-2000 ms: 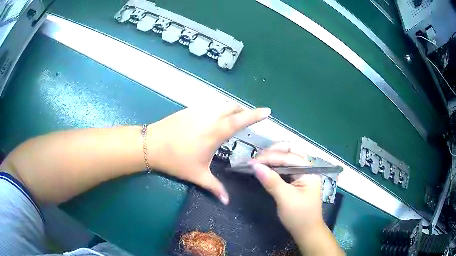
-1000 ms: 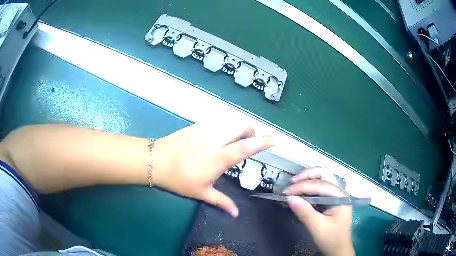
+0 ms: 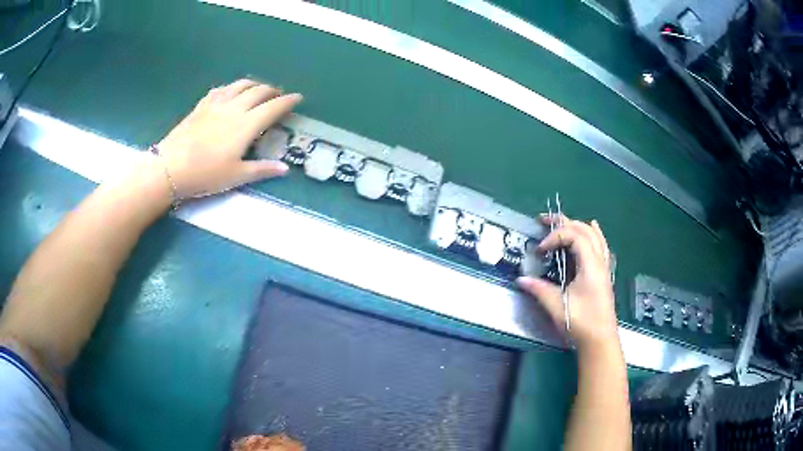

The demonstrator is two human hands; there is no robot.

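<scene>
A silver-grey carrier strip [image 3: 374, 176] lies on the green surface beyond the rail, its scalloped edge towards me. My left hand [image 3: 216, 145] grips its left end between thumb and fingers. A second strip [image 3: 490, 245] lies end to end with it on the right, touching or nearly so. My right hand [image 3: 577, 273] grips the second strip's right end, which the fingers partly hide. The thin tweezers [image 3: 561, 264] stand roughly upright across the right hand's fingers.
The bright metal rail [image 3: 379, 271] crosses below both strips. The black pad [image 3: 370, 374] lies nearer me, with a copper pile [image 3: 268, 442] at its near left. Another strip [image 3: 674, 304] lies at right. Dark ridged stacks [image 3: 674, 410] stand at the near right.
Both hands have moved from above the pad to beyond the rail. The worked strip is now on the green surface. My left hand has taken hold of the other strip's end. The view has shifted.
</scene>
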